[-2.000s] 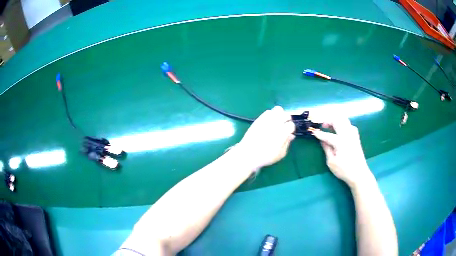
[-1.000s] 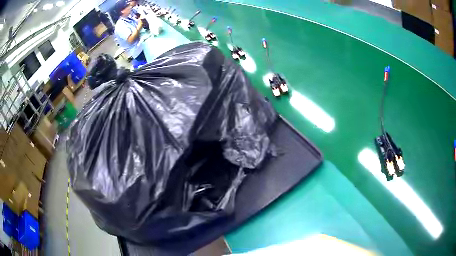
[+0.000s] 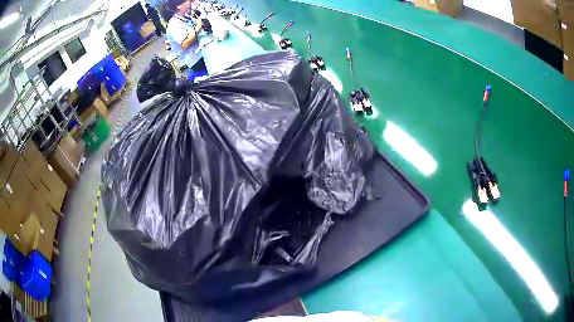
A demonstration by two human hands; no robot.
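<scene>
A large knotted black plastic bag [image 3: 208, 170] stands in front of me, torn open at its lower right side, with a dark inside. It rests on a flat black tray [image 3: 377, 220] with a raised rim. On the green belt to the right, a cable assembly [image 3: 481, 135] lies with its blue tip up and two black housings [image 3: 483, 182] side by side, bright tips showing. Another cable [image 3: 566, 220] is cut off by the right edge. A pale, blurred piece of arm or hand shows at the bottom edge; which one I cannot tell. Neither hand shows clearly.
Further cable assemblies [image 3: 360, 100] lie in a row up the belt. A person [image 3: 182, 31] in light blue is at the line at the top left. Cartons [image 3: 31, 182] and blue bins [image 3: 34, 275] stand on the left, with yellow-black floor tape. More cartons are at the top right.
My view has swung from the belt work to the bag; both hands and their housing left view. Since one second ago, the bag and tray have shifted slightly right in the picture.
</scene>
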